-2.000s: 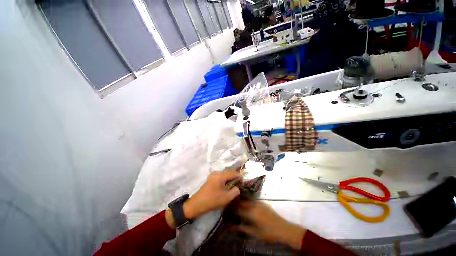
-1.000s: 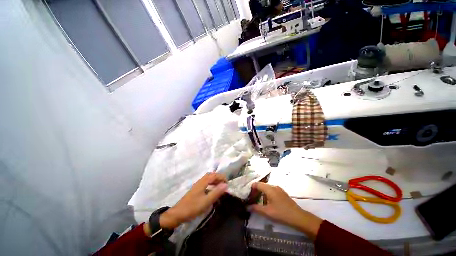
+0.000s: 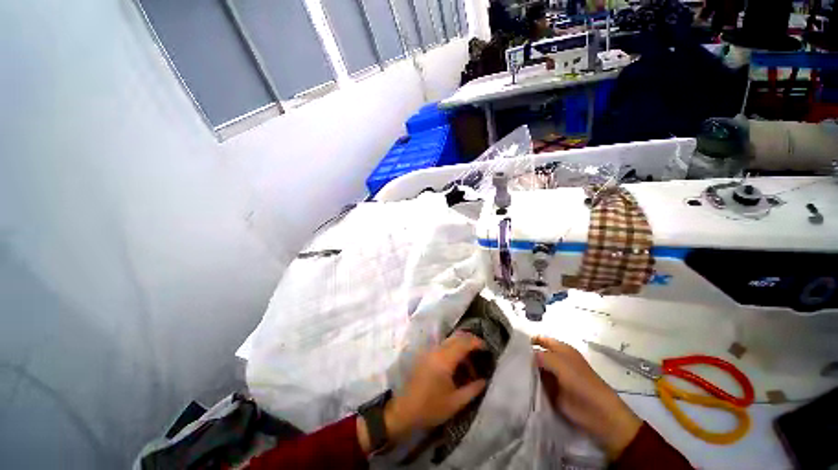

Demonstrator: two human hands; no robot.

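The white garment body point(image 3: 358, 294) is spread left of the needle, with a short dark line at its upper left. Its near part is lifted and folded open in front of me, showing grey-brown textured fabric point(image 3: 487, 321) inside. My left hand point(image 3: 441, 381), with a dark watch at the wrist, is on that textured fabric inside the fold; its fingertips are partly hidden. My right hand point(image 3: 583, 390) holds the edge of the white cloth at the right of the fold. The presser foot point(image 3: 534, 305) is just beyond the cloth, which looks clear of it.
Scissors point(image 3: 703, 395) with red and orange handles lie right of the needle. A black phone point(image 3: 809, 431) is at the right edge. Checked cloth point(image 3: 617, 240) hangs over the machine head. A grey and black bundle point(image 3: 216, 436) lies lower left. Blue crates point(image 3: 413, 156) stand behind.
The dark fabric seen between my hands is now mostly covered by white cloth, and grey-brown textured fabric shows in the fold. Both hands have moved a little right in the view, which has also shifted.
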